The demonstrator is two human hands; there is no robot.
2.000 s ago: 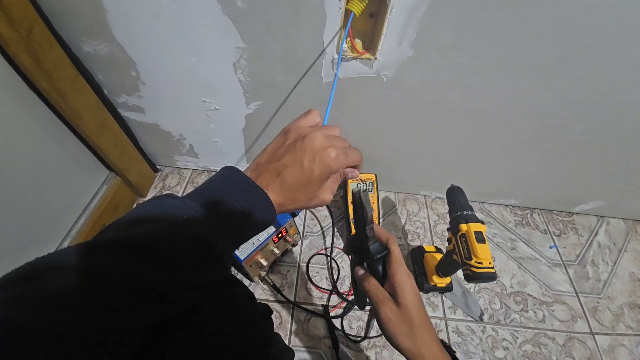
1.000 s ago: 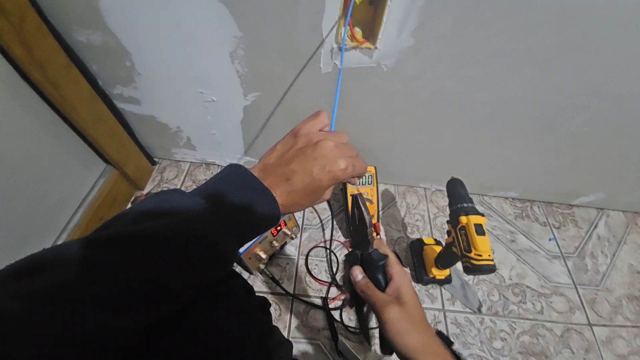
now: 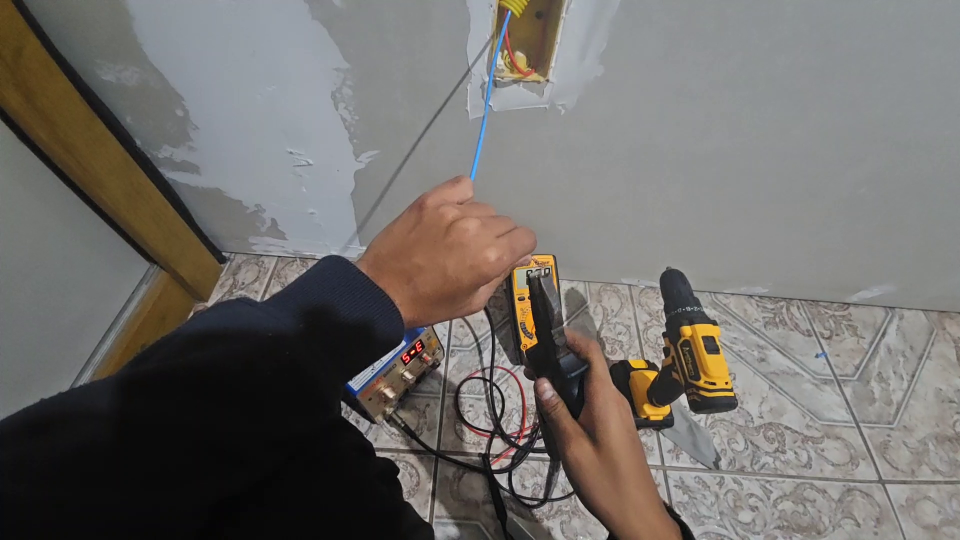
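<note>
My left hand (image 3: 454,251) grips a blue insulated wire (image 3: 487,105), which runs taut down from an open wall box (image 3: 536,45). A yellow corrugated conduit end (image 3: 514,6) and a red wire (image 3: 513,56) show in that box. In my right hand (image 3: 600,427) is a black-handled hand tool (image 3: 553,345), most likely pliers, its jaws pointing up near my left fingertips. Whether the jaws touch the wire I cannot tell. Behind the tool, a yellow multimeter (image 3: 524,304) with a lit display lies on the tiled floor.
A yellow-and-black cordless drill (image 3: 697,352) stands on the floor at right, beside a pointed metal blade (image 3: 690,439). A small electronic unit with a red display (image 3: 397,371) and tangled black and red test leads (image 3: 491,420) lie below my left arm. A wooden door frame (image 3: 112,150) edges the left.
My left hand stays on the blue wire. The tool in my right hand swung away from the meter's display, then came back up over it, close to my left fingers.
</note>
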